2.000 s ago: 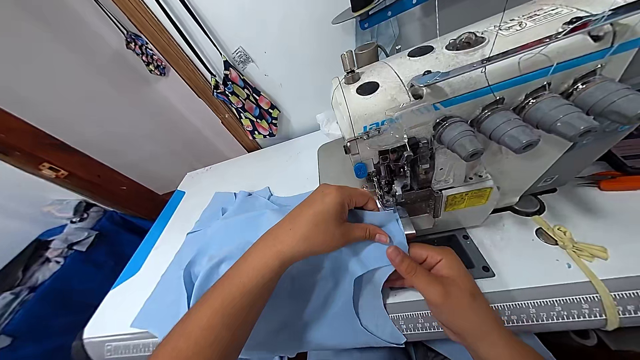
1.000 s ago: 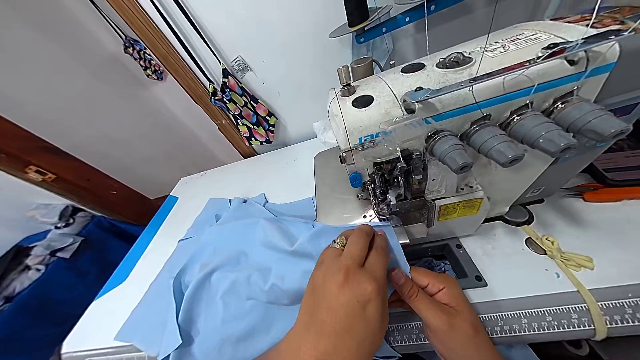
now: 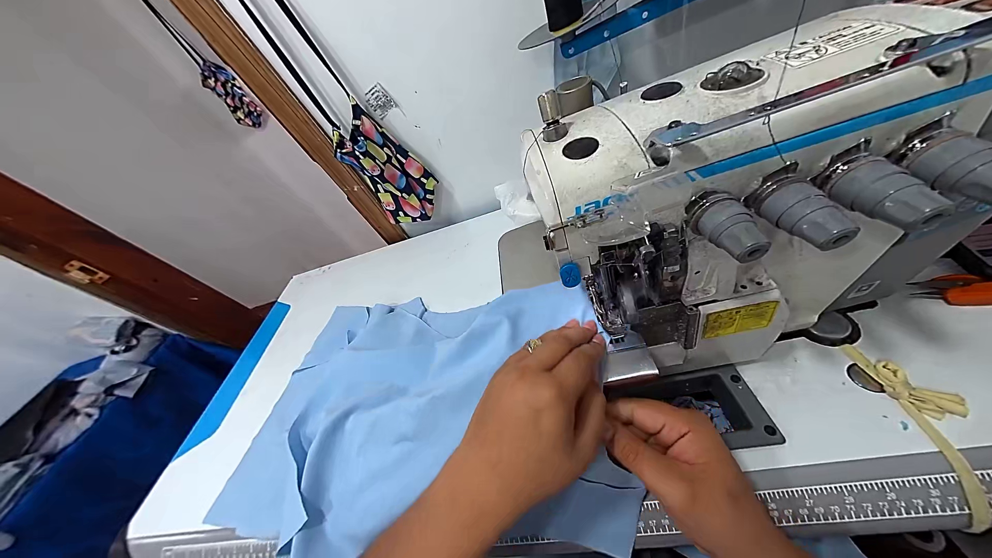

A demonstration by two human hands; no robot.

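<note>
Light blue fabric (image 3: pixel 372 418) lies across the white machine table, its far right edge at the needle area of a Jack overlock sewing machine (image 3: pixel 643 310). My left hand (image 3: pixel 542 403), with a ring on one finger, lies on the fabric, fingertips just in front of the presser foot. Close to its right, my right hand (image 3: pixel 674 457) pinches the fabric's edge between thumb and fingers, over the table's front part. Part of the cloth hangs below the hands, over the ruler strip (image 3: pixel 868 496). The needle itself cannot be made out.
Grey tension dials (image 3: pixel 806 213) jut from the machine's front. Right of my hands is a recessed opening (image 3: pixel 744 403) with scraps inside. A yellow fabric tie (image 3: pixel 914 391) and orange-handled pliers (image 3: pixel 965 291) lie at the right. Blue cloth (image 3: pixel 116 442) is piled at the lower left.
The fabric's edge has moved farther along past the presser foot. My left hand, earlier with its fingers near the right hand's thumb, now lies flatter on the cloth, with its ring showing.
</note>
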